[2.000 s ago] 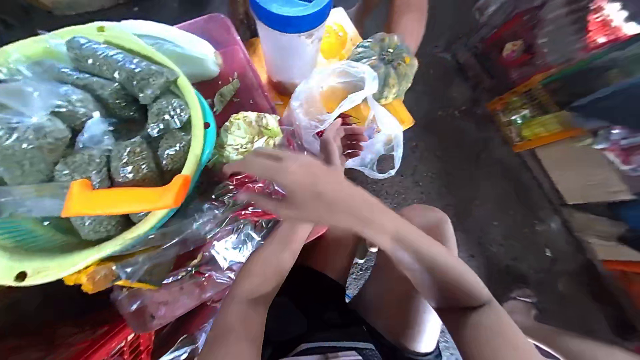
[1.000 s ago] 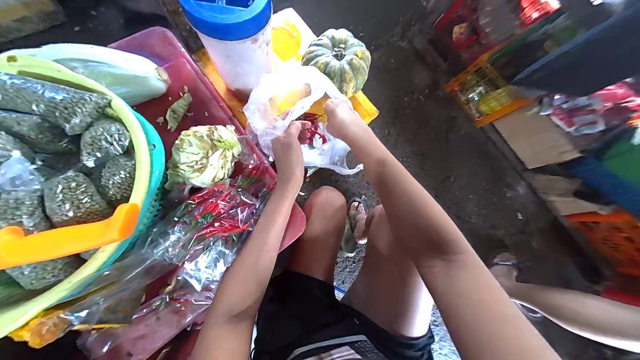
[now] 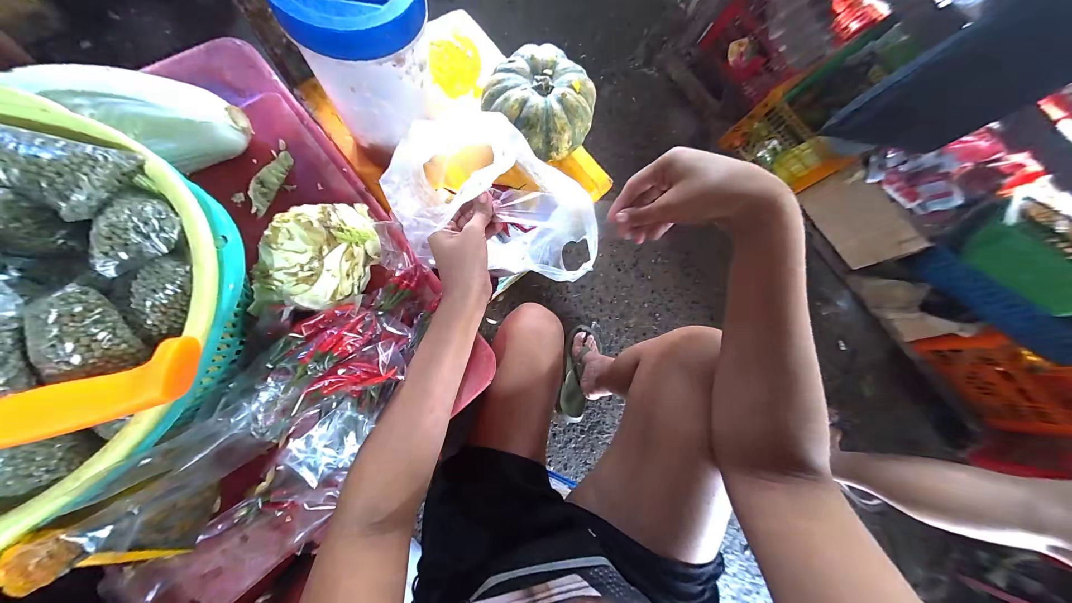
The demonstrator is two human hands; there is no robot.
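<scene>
My left hand [image 3: 467,239] pinches something at the mouth of a white plastic bag [image 3: 553,230], where a little red shows through the film; whether it grips the bag's edge or a small packet inside cannot be told. My right hand [image 3: 670,197] hangs in the air to the right of the bag, fingers loosely curled, holding nothing visible. Red chili peppers [image 3: 356,352] in clear plastic lie left of my left forearm, below a leafy cabbage head [image 3: 314,255]. A green striped squash [image 3: 543,99] sits just beyond the bag.
A blue-lidded plastic container [image 3: 360,75] stands behind the bag. At left, a green basket [image 3: 219,276] holds bagged green pellets or beans and an orange handle [image 3: 109,389]. A long pale vegetable [image 3: 159,117] lies on a red tray [image 3: 310,163]. Crates [image 3: 997,377] line the right; another person's leg [image 3: 946,494] shows there.
My right hand has left the white bag and moved right, away from it. My left hand stays at the bag's mouth.
</scene>
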